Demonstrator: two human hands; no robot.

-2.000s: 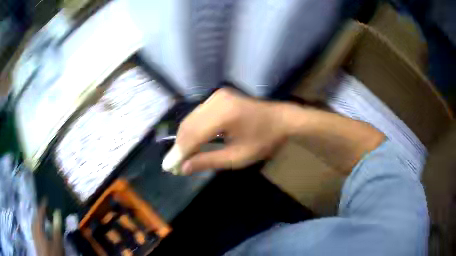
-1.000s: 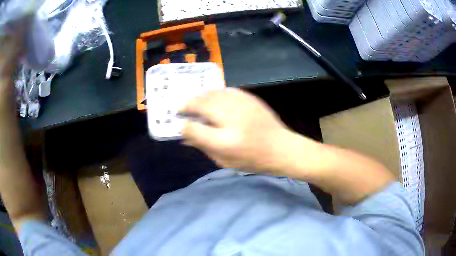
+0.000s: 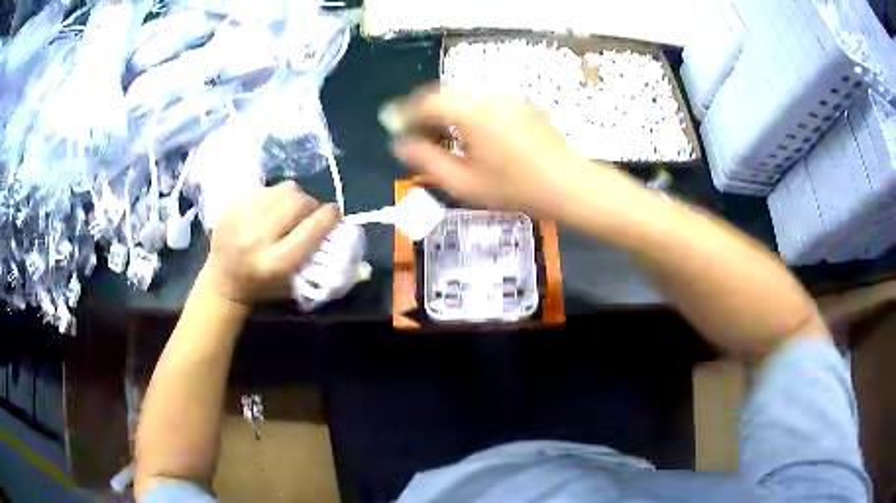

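Observation:
A square white socket housing (image 3: 479, 267) sits open side up in the orange fixture (image 3: 554, 285), with ribs and slots showing inside. My left hand (image 3: 273, 241) is closed on a coiled white cord bundle (image 3: 329, 267), left of the fixture. A white plug head (image 3: 420, 214) on a short piece of cord reaches right from the bundle over the fixture's upper left corner. My right hand (image 3: 447, 142) is above the fixture, blurred, with thumb and fingers apart. A pale wrap shows at a fingertip. I see nothing held in it.
A parts tray (image 3: 629, 108) heaped with tiny white pieces lies behind the fixture. Stacked white housings (image 3: 776, 108) stand at the right. Many plastic-wrapped cords (image 3: 147, 88) cover the left of the bench. Cardboard boxes (image 3: 275, 457) are below the bench edge.
The housing now lies in the fixture, and my right hand has let go of it and moved up. My left hand has come in from the far left with the cord bundle.

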